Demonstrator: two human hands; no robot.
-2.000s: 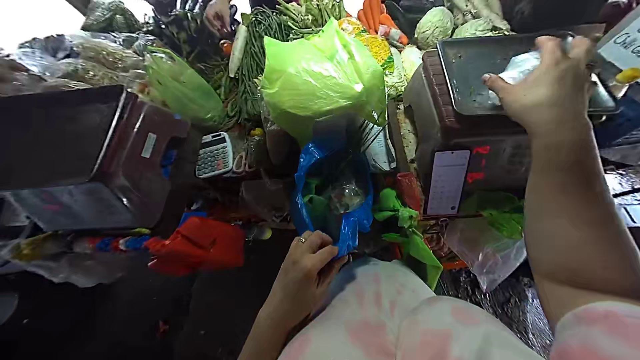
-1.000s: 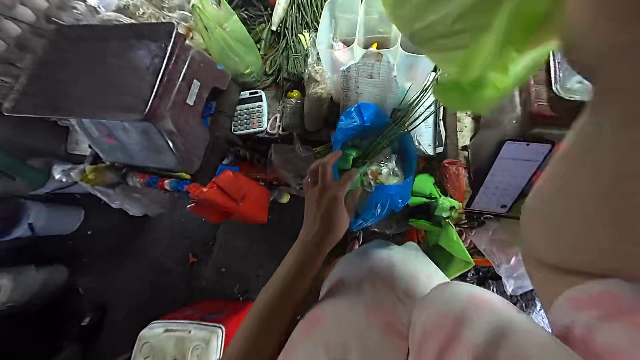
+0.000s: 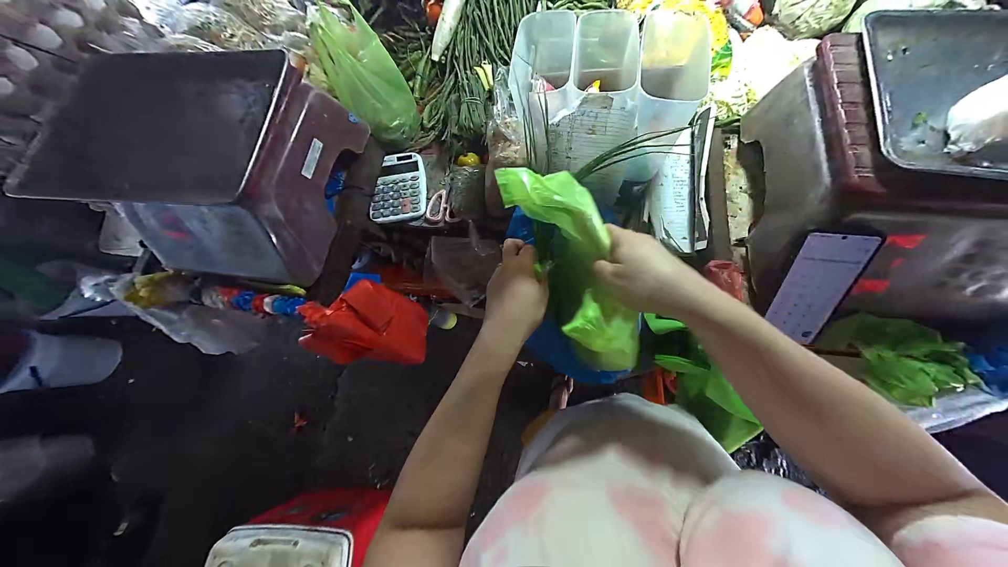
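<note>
My left hand (image 3: 516, 291) is closed at the left rim of a blue plastic bag (image 3: 563, 358), fingers gathered near its edge. With my right hand (image 3: 650, 272) I grip a light green plastic bag (image 3: 591, 276), which hangs over the blue bag's opening. Long thin green stalks (image 3: 642, 150) stick out behind the green bag. What lies inside the blue bag is mostly hidden.
Weighing scales stand left (image 3: 150, 126) and right (image 3: 850, 181), the right one with a white plastic bundle (image 3: 980, 118). A calculator (image 3: 398, 189), scissors (image 3: 441, 206), clear plastic bins (image 3: 606, 87), a phone (image 3: 823, 283) and a red bag (image 3: 366, 323) surround my hands.
My right hand has come from the right-hand scale, where it was two seconds ago, to the blue bag. The green bag, at the upper right one second ago, is now over the blue bag.
</note>
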